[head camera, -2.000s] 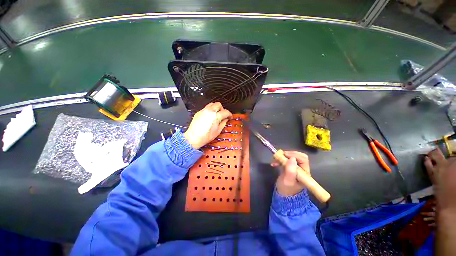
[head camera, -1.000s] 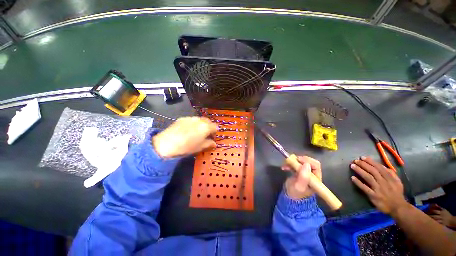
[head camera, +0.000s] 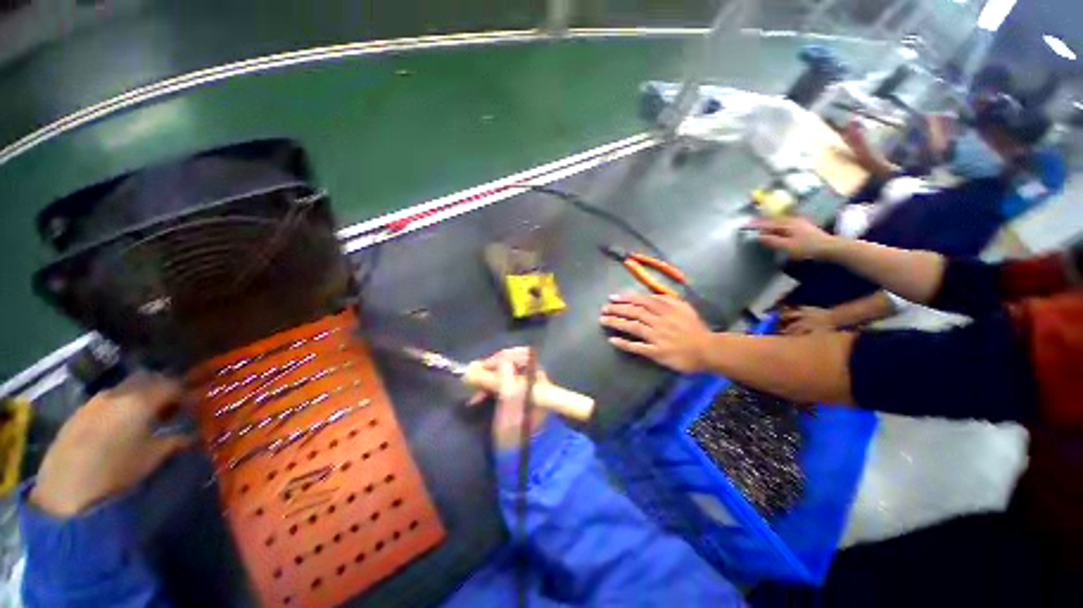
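Observation:
The orange perforated jig (head camera: 333, 513) lies before me, with rows of thin shiny components across its upper part and a few loose ones lower down. My left hand (head camera: 105, 442) is blurred at the jig's upper left edge; whether it holds solder wire cannot be seen. My right hand (head camera: 513, 386) is closed around the pale wooden handle of the soldering iron (head camera: 564, 400), right of the jig. The iron's shaft points left toward the jig; its tip is blurred.
A black fan (head camera: 196, 255) stands behind the jig. A yellow sponge stand (head camera: 532, 293) and orange-handled cutters (head camera: 653, 274) are to the right. Another person's hand (head camera: 657, 330) rests on the bench above a blue bin (head camera: 760, 540) of small parts. More people are at far right.
The view has swung right, so the jig and fan now appear at the left and other people show. My right hand still holds the iron. My left hand is at the jig's left edge.

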